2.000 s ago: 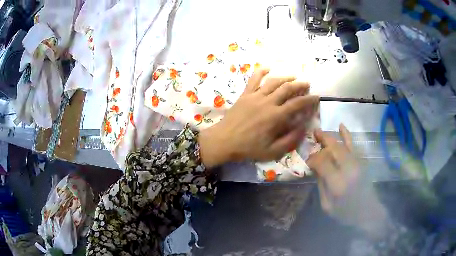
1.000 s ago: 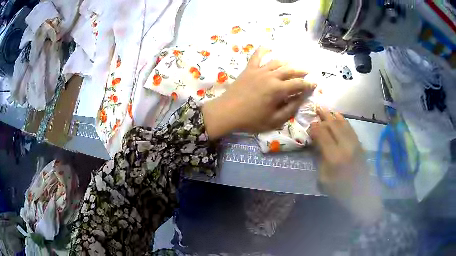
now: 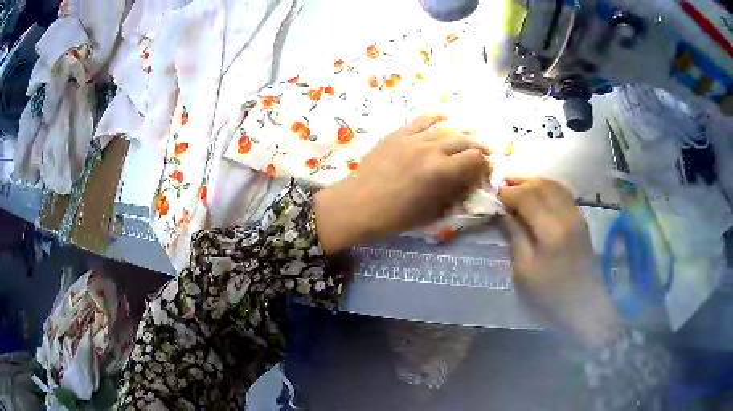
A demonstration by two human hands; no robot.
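A floral cut piece point(image 3: 346, 132), white with orange fruit-like flowers, lies across the table in front of the sewing machine point(image 3: 611, 40). My left hand point(image 3: 410, 181) rests on its right part, fingers bent over the cloth edge. My right hand point(image 3: 550, 233), partly blurred, pinches the folded end of the cloth just right of my left fingertips. The presser foot point(image 3: 526, 76) is above and right of both hands; the cloth is not under it. Glare washes out the cloth's upper right part.
Blue-handled scissors point(image 3: 639, 249) lie right of my right hand. White scraps point(image 3: 683, 160) are at the far right. More floral pieces point(image 3: 177, 144) and a tied bundle point(image 3: 68, 120) lie left. A brown board point(image 3: 100, 193) and ruler tape point(image 3: 434, 269) line the front edge. Another bundle point(image 3: 84, 333) hangs below left.
My right hand has moved up against my left fingertips, and the cloth end between them is now gathered and less spread. The camera view has shifted, bringing more of the machine head in.
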